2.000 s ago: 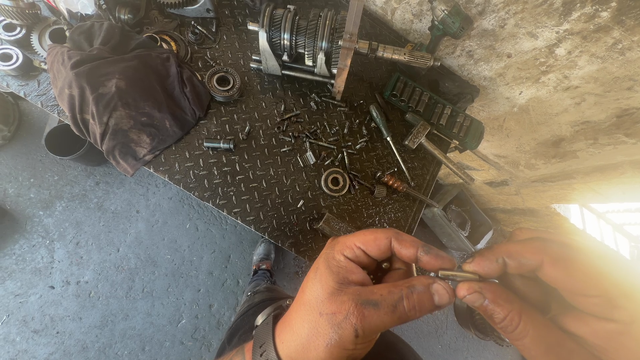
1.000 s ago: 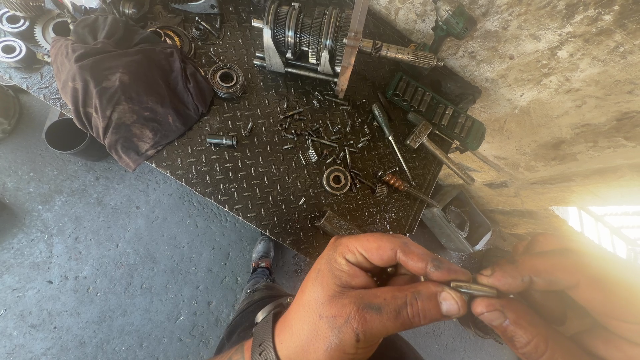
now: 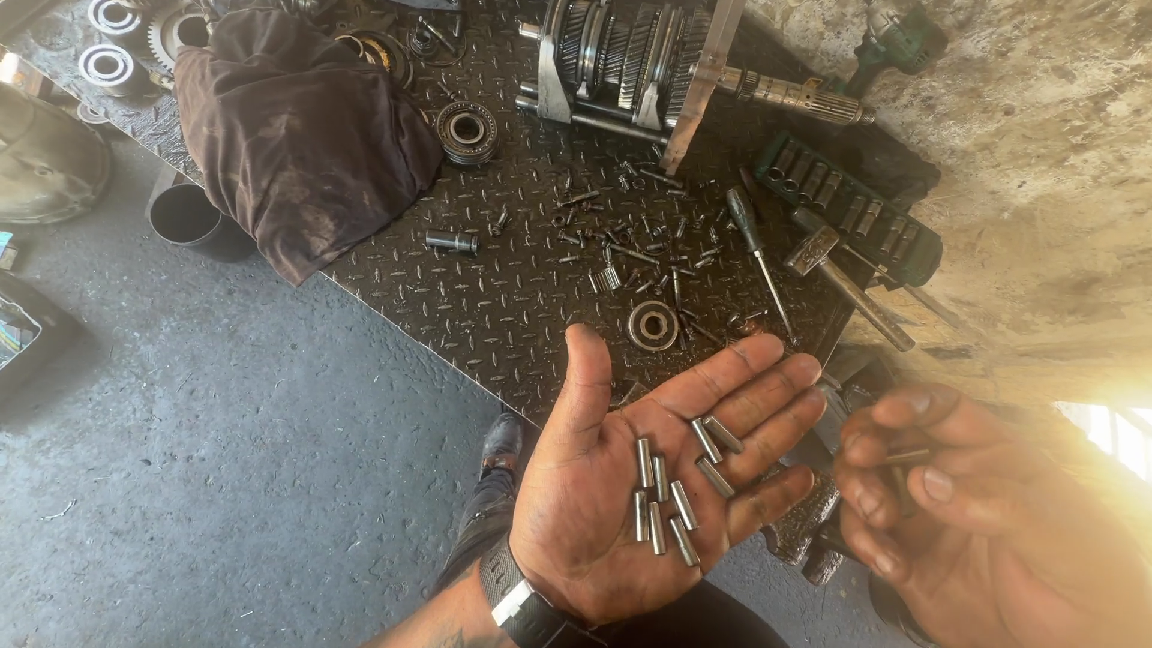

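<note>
My left hand (image 3: 666,477) is palm up with its fingers spread, and several small steel rollers (image 3: 660,477) lie loose across the palm and finger bases. To its right, my right hand (image 3: 945,486) has its fingers curled and pinches a similar thin metal roller (image 3: 907,456) between thumb and fingertips; whether more are inside that hand is hidden. A ball bearing (image 3: 652,326) rests on the black tread-plate bench top (image 3: 405,306), just beyond my left fingers. Several scattered metal pins and small parts (image 3: 630,252) lie behind the bearing.
A gear cluster on shafts (image 3: 621,63) stands at the back. Near the wall are a screwdriver (image 3: 760,261), a hammer (image 3: 855,283) and a green socket tray (image 3: 846,202). A dark cloth (image 3: 306,135), another bearing (image 3: 466,132) and a metal cylinder (image 3: 452,241) are further left.
My left hand has opened from a pinch to a flat palm, showing the rollers on it. My right hand has drawn apart from it to the right.
</note>
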